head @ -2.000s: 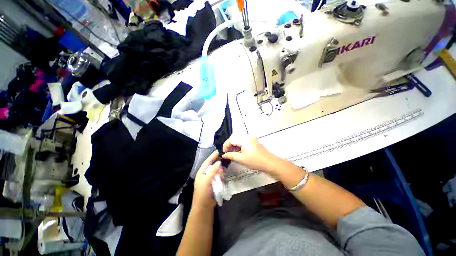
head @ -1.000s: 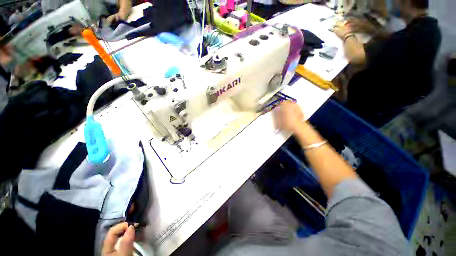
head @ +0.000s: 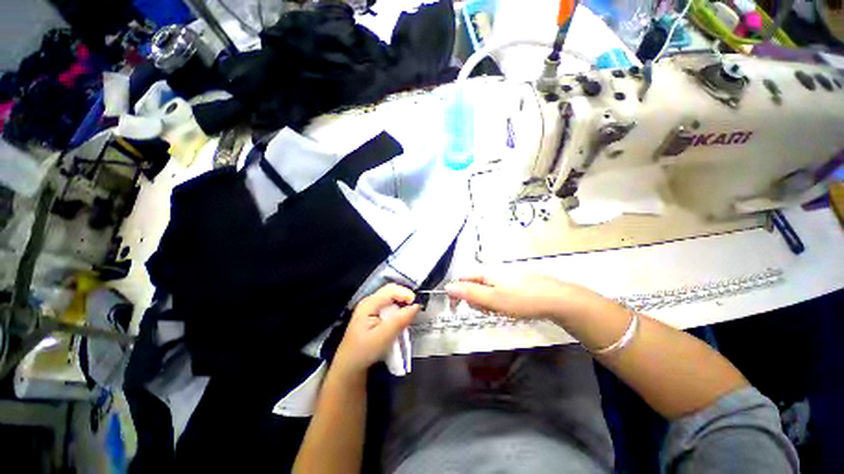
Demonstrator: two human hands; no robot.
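Observation:
The black and light grey garment (head: 278, 241) lies in a soft heap left of the needle. My left hand (head: 378, 324) is closed on its edge near the table's front, with a white strip (head: 400, 350) hanging below the fingers. My right hand (head: 486, 294) is just to the right, its fingers closed around what look like thread snips; only a thin, pale metal tip (head: 433, 293) shows, pointing at the left fingertips. The handles are hidden in my palm. The presser foot and needle (head: 532, 196) stand farther back, away from both hands.
The cream sewing machine (head: 722, 148) stands at the right, with dark blue snips (head: 788, 231) beside it. The lit blue lamp (head: 458, 130) hangs left of its head. Black cloth (head: 305, 65) is piled behind. A printed ruler (head: 703, 289) runs along the front table edge.
My right hand reached to the snips right of the machine, then came back beside my left hand with a thin metal tip showing. My left hand still holds the garment edge.

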